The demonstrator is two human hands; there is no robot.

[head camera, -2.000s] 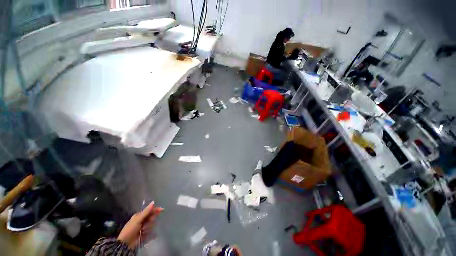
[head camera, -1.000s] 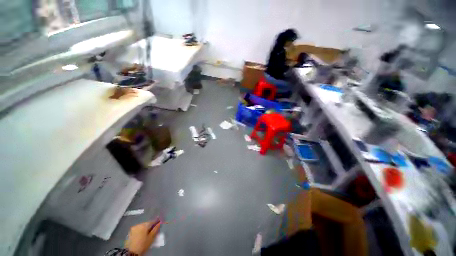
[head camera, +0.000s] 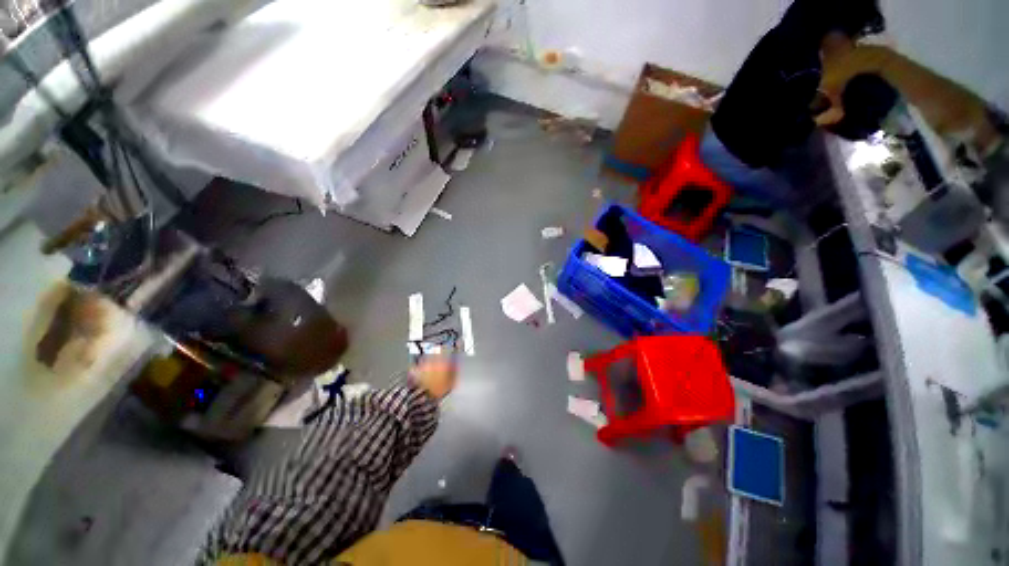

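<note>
My left hand point(head camera: 435, 377) is small and blurred at the end of a checked sleeve, over the grey floor at the picture's lower middle. Its fingers cannot be made out, nor whether they hold anything. My right hand is out of the picture. In front of me to the right stands a red plastic stool point(head camera: 680, 381). A blue crate point(head camera: 647, 314) behind it holds dark and white pieces.
A person in black point(head camera: 763, 94) sits on another red stool point(head camera: 688, 194) by the sewing-machine tables point(head camera: 940, 365) on the right. A white-covered table point(head camera: 277, 88) stands ahead left, a scorched one point(head camera: 77, 376) at near left. Scraps point(head camera: 520, 302) and a cardboard box point(head camera: 662, 130) are on the floor.
The view has moved forward; the blue crate, red stools and seated person are nearer. My left hand has shifted right and up in the picture, with more sleeve showing.
</note>
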